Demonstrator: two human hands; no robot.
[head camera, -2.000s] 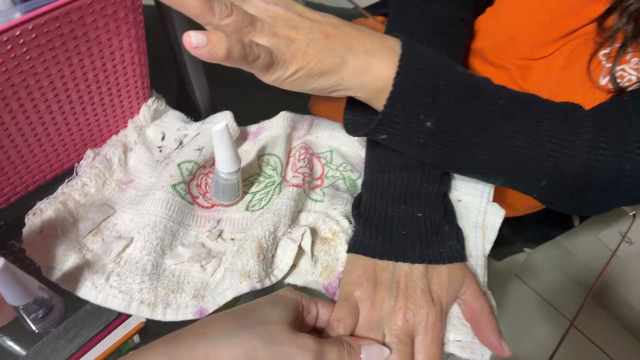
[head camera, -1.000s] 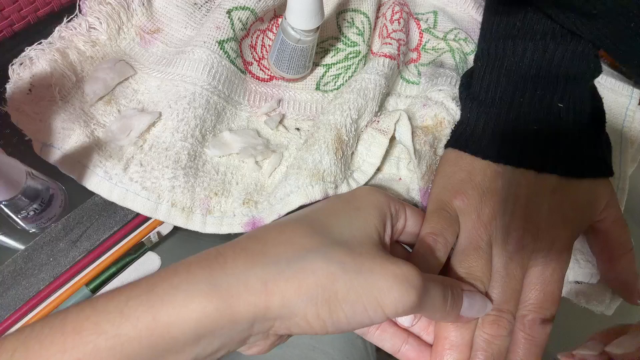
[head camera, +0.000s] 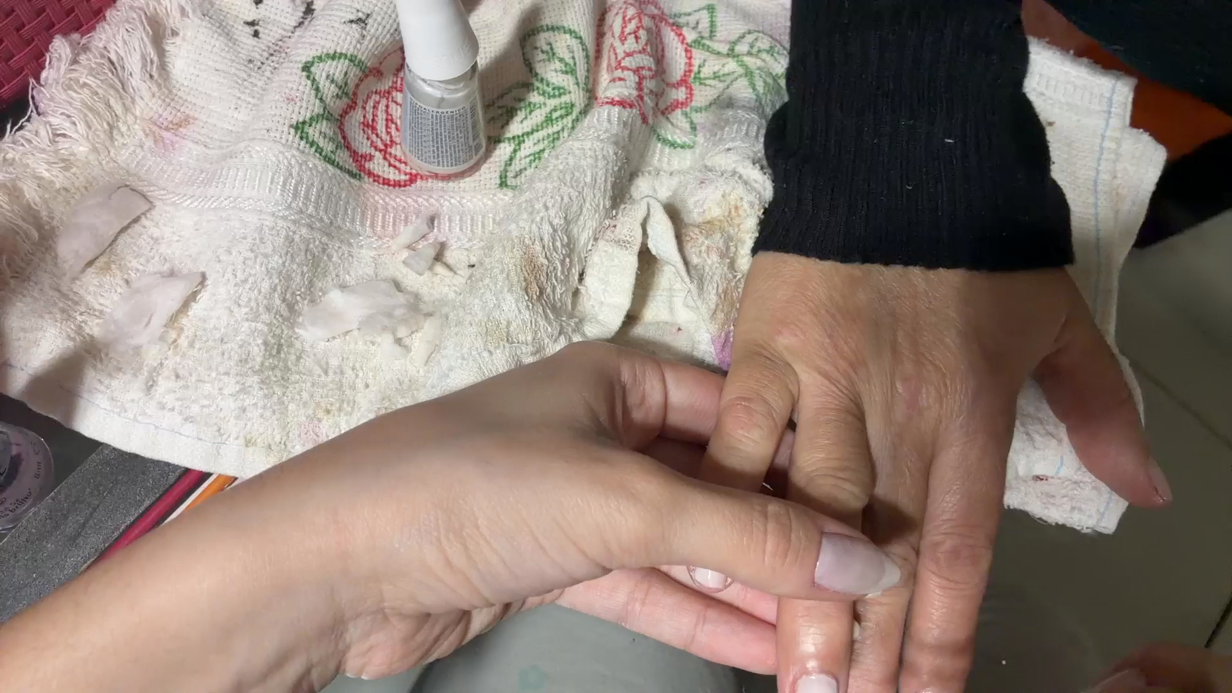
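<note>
My left hand (head camera: 539, 491) reaches in from the lower left and holds another person's fingers. Its thumb, with a long pale nail, lies across them, and its other fingers pass underneath. That person's hand (head camera: 895, 375), back up in a black ribbed cuff (head camera: 914, 144), rests partly on a white towel (head camera: 241, 366) with embroidered roses; its fingers point down the view. A bit of what looks like my right hand (head camera: 1160, 671) shows at the lower right corner; whether it holds anything is hidden. A nail polish bottle (head camera: 443, 115) with a white cap stands on the towel.
Used cotton pieces (head camera: 361, 308) lie on the towel. At the left edge are a second small bottle (head camera: 21, 476), a grey nail file (head camera: 91, 525) and thin red and orange sticks (head camera: 149, 520). A pink woven basket (head camera: 34, 43) stands at the upper left.
The view has moved in closer. The other person's second hand, raised at the top two seconds ago, is out of view. My left hand keeps hold of the fingers.
</note>
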